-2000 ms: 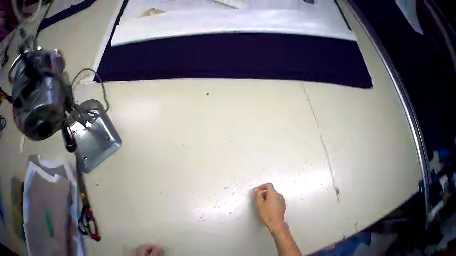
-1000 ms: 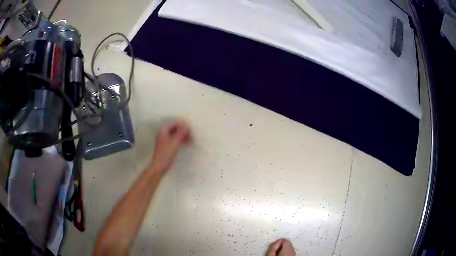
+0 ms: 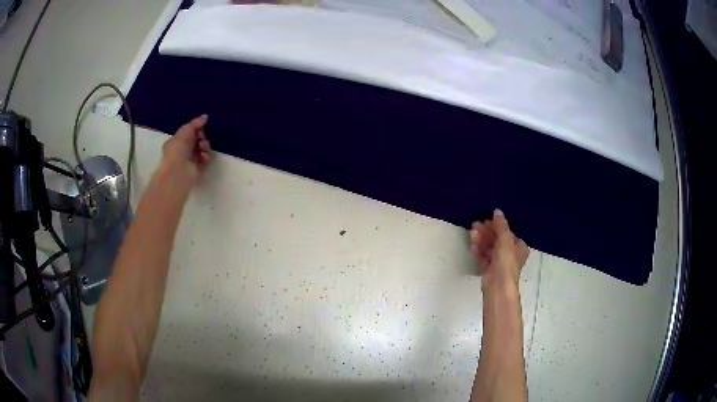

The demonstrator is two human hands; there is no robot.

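Observation:
The dark navy fabric lay crosses the table in front of me, its near edge slanting down to the right. White marker paper covers its far part. My left hand is at the near edge towards the left, fingers bent, one fingertip over the fabric. My right hand is at the near edge towards the right, fingers curled, one fingertip over the fabric. The fabric lies flat at both hands; whether the fingers grip it is not clear.
A cutting machine with a metal base plate and looped cable stands at the left. A grey stack lies below it. A pale strip and a dark bar lie on the paper. A metal rail borders the table's right side.
Both hands have moved forward to the fabric's near edge, the left also leftward and the right up from the bottom. The view has shifted, and less of the cutting machine shows.

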